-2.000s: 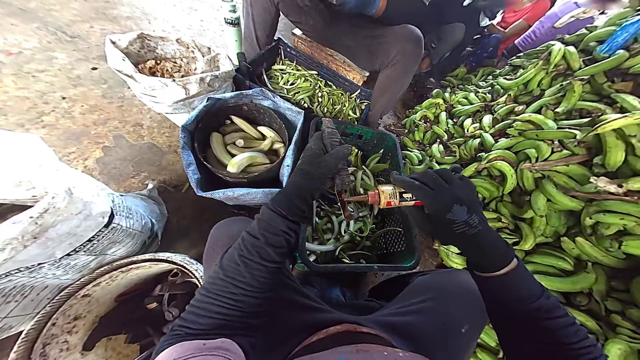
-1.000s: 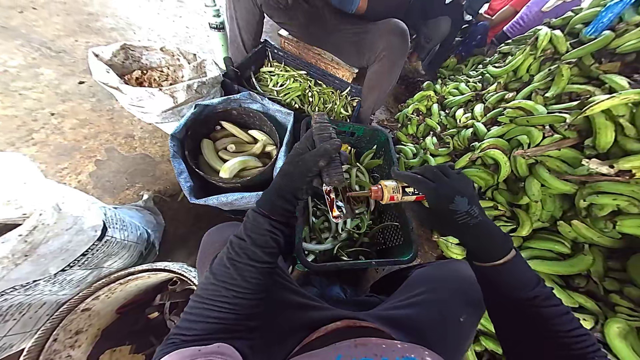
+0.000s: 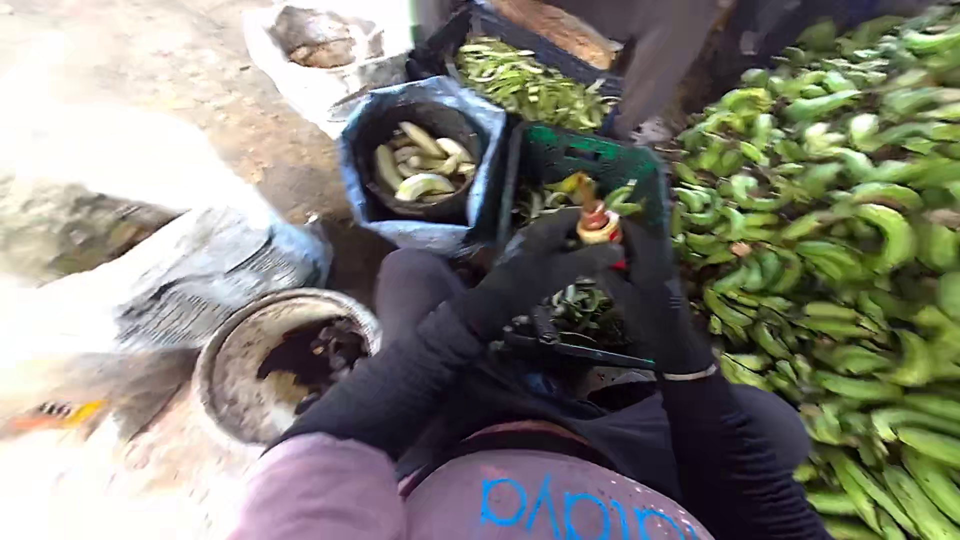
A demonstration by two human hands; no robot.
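My left hand (image 3: 547, 259), in a black glove, is against a small bottle (image 3: 600, 229) with a red and pale label and a reddish neck. Its fingers lie across the front of the bottle. My right hand (image 3: 641, 274), also gloved in black, is closed round the other side. The bottle points up and away from me, above a green plastic crate (image 3: 660, 180) of green peels (image 3: 589, 307). A dark narrow thing (image 3: 545, 324) shows below my left hand; whether that hand holds it, I cannot tell. Motion blur hides the finger details.
Peeled plantains (image 3: 424, 186) lie in a round container lined with a blue-white sack (image 3: 352, 169). A dirty white bucket (image 3: 214, 375) stands at left. Green plantains (image 3: 832, 300) are heaped at right. Beyond are a crate of peels (image 3: 525, 82), a white sack (image 3: 322, 90) and a person's leg (image 3: 667, 67).
My hands have come together round the bottle, which has turned from lying sideways to pointing away from me. The dark tool that my left hand held upright is no longer plain. The view has shifted.
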